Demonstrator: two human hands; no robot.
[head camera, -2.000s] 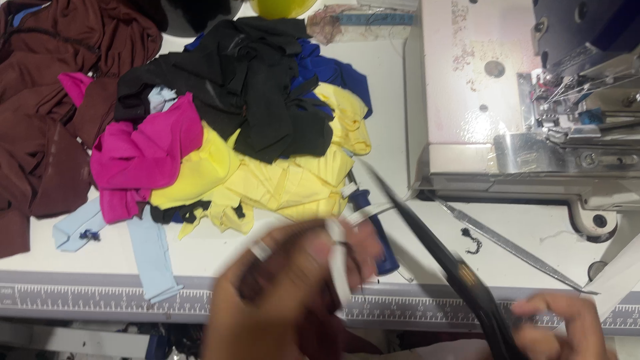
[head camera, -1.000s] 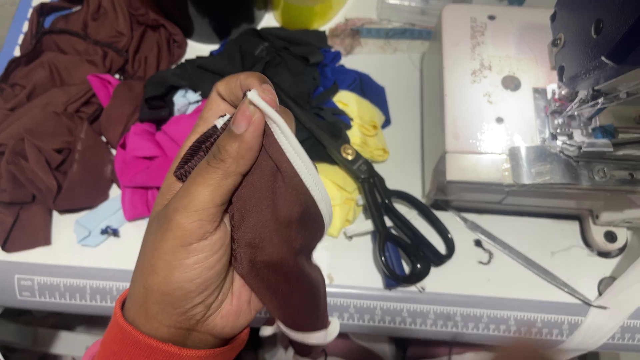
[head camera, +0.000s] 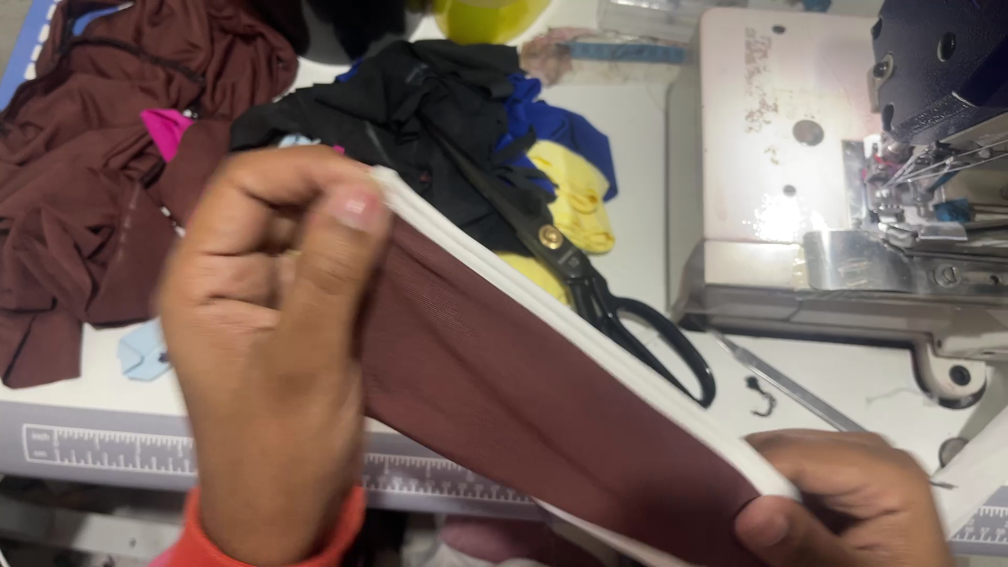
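Note:
My left hand (head camera: 276, 315) pinches the upper end of a brown fabric piece (head camera: 520, 378) between thumb and fingers. A white elastic or binding strip (head camera: 567, 307) runs along the fabric's upper edge. My right hand (head camera: 850, 504) grips the other end of that edge at the lower right, so the piece stretches diagonally between both hands. Behind it, black-handled fabric scissors (head camera: 583, 283) lie over a heap of cloth, their lower handle partly hidden by the piece. A second white edge shows at the bottom of the fabric.
A sewing machine (head camera: 756, 173) stands at the right, with metal tweezers (head camera: 787, 386) below it. Black cloth (head camera: 394, 102), yellow cloth (head camera: 579, 197) and blue cloth (head camera: 579, 142) are heaped behind my hands. Brown cloth (head camera: 87, 205) lies at the left. A printed ruler strip (head camera: 118, 449) follows the table's front edge.
The scissors, by my right hand two seconds ago, now lie on the cloth heap. My right hand has come back into view and holds the brown piece's lower end, which hung from my left hand.

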